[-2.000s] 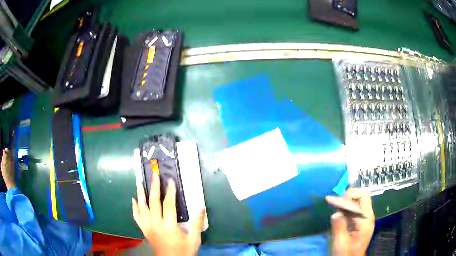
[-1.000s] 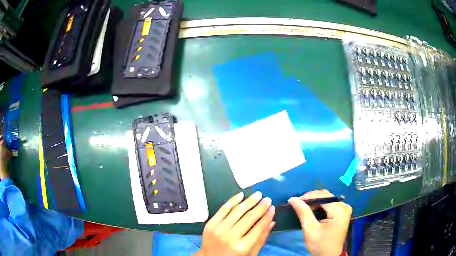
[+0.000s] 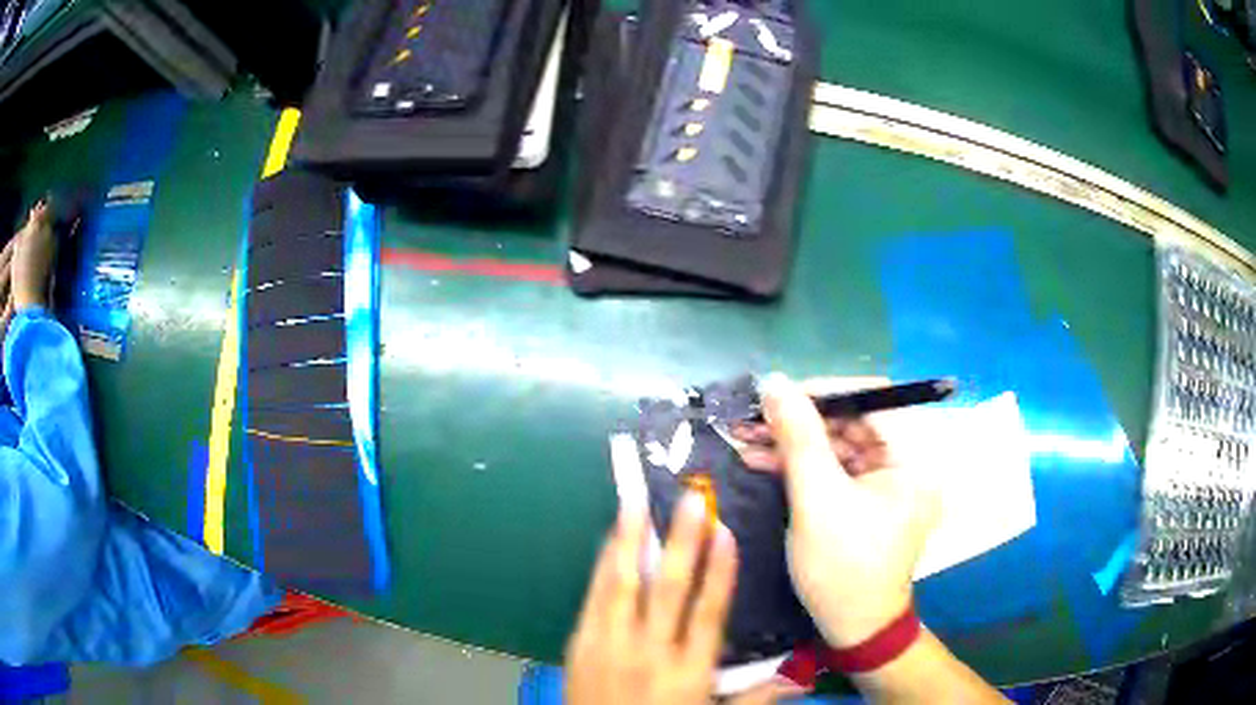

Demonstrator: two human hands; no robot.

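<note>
A black phone mid-frame (image 3: 758,551) lies in front of me on a white pad (image 3: 630,471), mostly covered by my hands. My left hand (image 3: 657,599) rests flat on its left part, fingers spread over it, below the orange flex cable (image 3: 701,490). My right hand (image 3: 854,503) is over the frame's upper right part and holds a slim black tweezers-like tool (image 3: 882,400), which points to the right. Its fingertips are near the frame's top end; whether they hold a small part is hidden.
Phones on stacked black foam pads (image 3: 689,262) stand at the back. A white card (image 3: 985,482) lies on blue film (image 3: 957,303). A parts tray (image 3: 1205,441) is at right. A black strip (image 3: 310,482) and another person's blue sleeve (image 3: 83,510) are at left.
The view has swung left, so the bench things sit further right. My hands have moved from the bench edge below the white card onto the phone mid-frame.
</note>
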